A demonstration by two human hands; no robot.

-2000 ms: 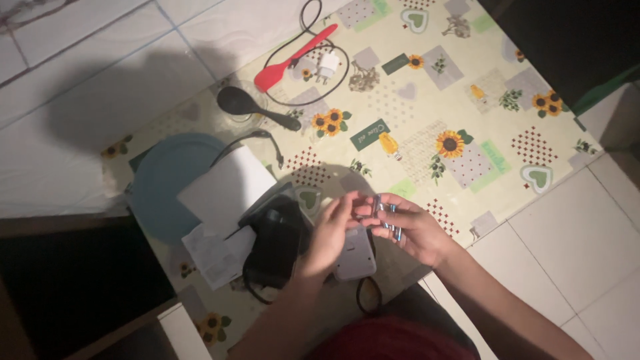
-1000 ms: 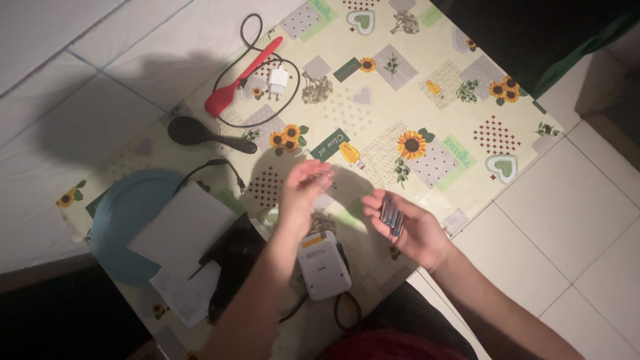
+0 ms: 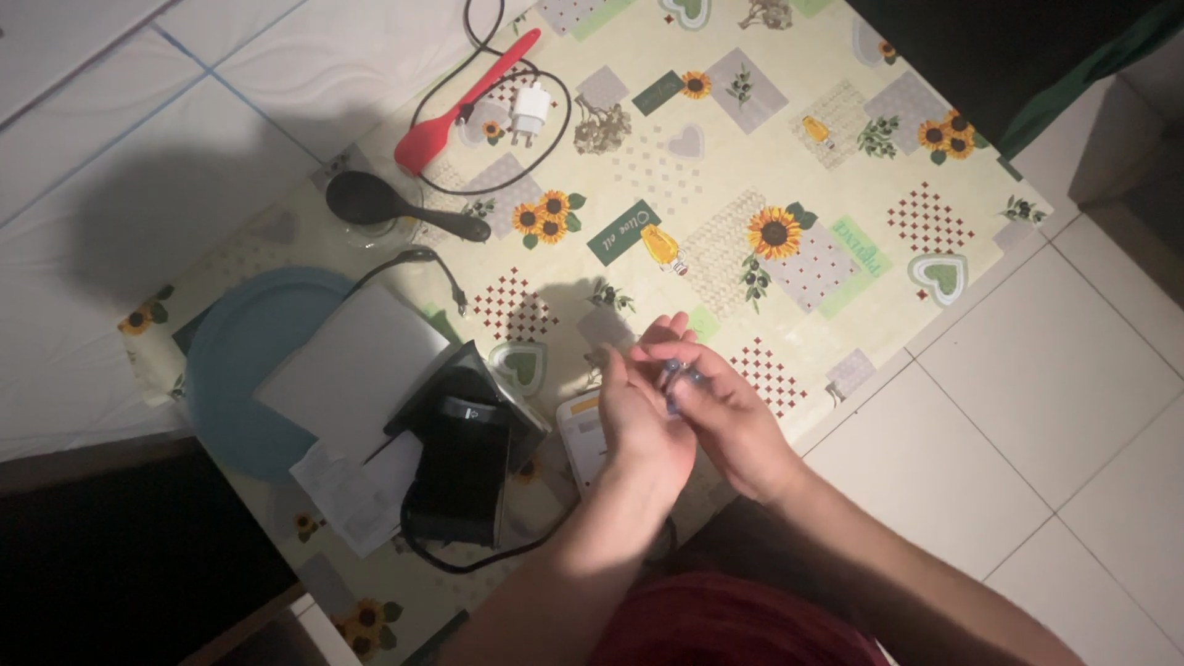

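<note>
My right hand (image 3: 735, 412) is closed around small bluish cylindrical batteries (image 3: 680, 375), whose ends show between the fingers. Cupped against it from the left, my left hand (image 3: 643, 407) has its palm turned up and its fingers partly behind the right hand. Whether the left hand bears any of the batteries cannot be told. Partly hidden under my left hand and wrist lies a white device with a yellow-orange strip (image 3: 578, 435). A black cuff-like case or pouch (image 3: 462, 453) with a black cable lies left of my left forearm.
A blue round plate or lid (image 3: 231, 370) lies under white papers (image 3: 356, 370). Behind them are a black spoon (image 3: 370, 199) over a clear glass container, a red silicone spatula (image 3: 430, 139) and a white charger plug (image 3: 530, 111) with a looped black cable. The patterned tablecloth's edge runs along the right.
My hands were apart one second ago, with the batteries in the open right hand; now they are together. The left hand has moved right, covering part of the white device.
</note>
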